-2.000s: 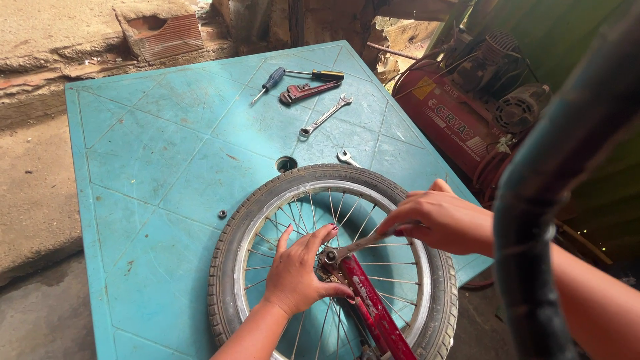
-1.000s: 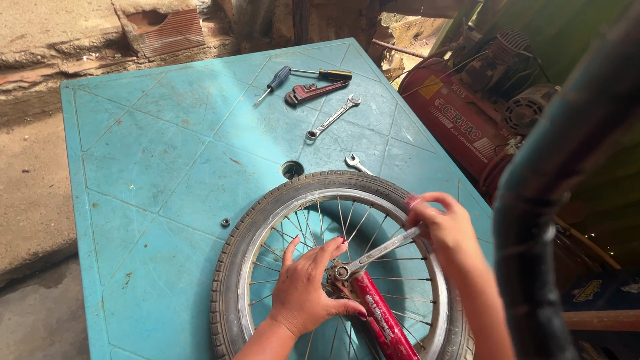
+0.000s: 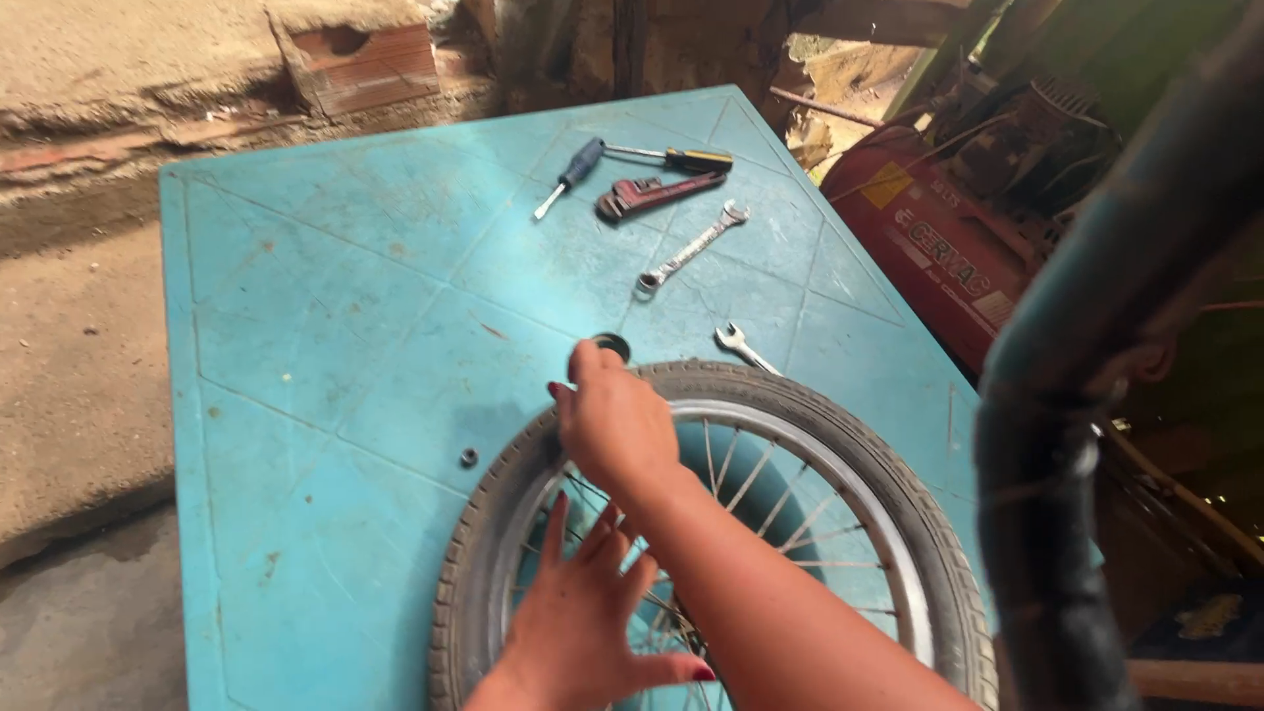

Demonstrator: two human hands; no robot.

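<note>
The bicycle wheel (image 3: 913,494) lies flat on the blue table, its rubber tyre and metal rim around thin spokes. My left hand (image 3: 583,612) is spread over the spokes, thumb beside the partly covered hub (image 3: 686,627). Across the wheel reaches my right hand (image 3: 617,420), fingers curled at the tyre's upper left, near the table's round hole (image 3: 612,346); whether something is in those fingers is hidden. A small metal nut (image 3: 469,457) sits left of the tyre. An open-end wrench (image 3: 746,348) lies against the tyre's far side, and a combination wrench (image 3: 691,252) lies farther back.
Toward the back of the blue table (image 3: 326,267) lie a blue-handled screwdriver (image 3: 573,176), a yellow-and-black-handled screwdriver (image 3: 696,159) and a red pipe wrench (image 3: 657,195). A dark curved tube (image 3: 1037,415) rises close on the right, before a red air compressor (image 3: 918,237).
My right hand has left the hub area, crossing left over the wheel to the tyre's far-left side. The wrench it held at the hub and the red frame part are no longer visible.
</note>
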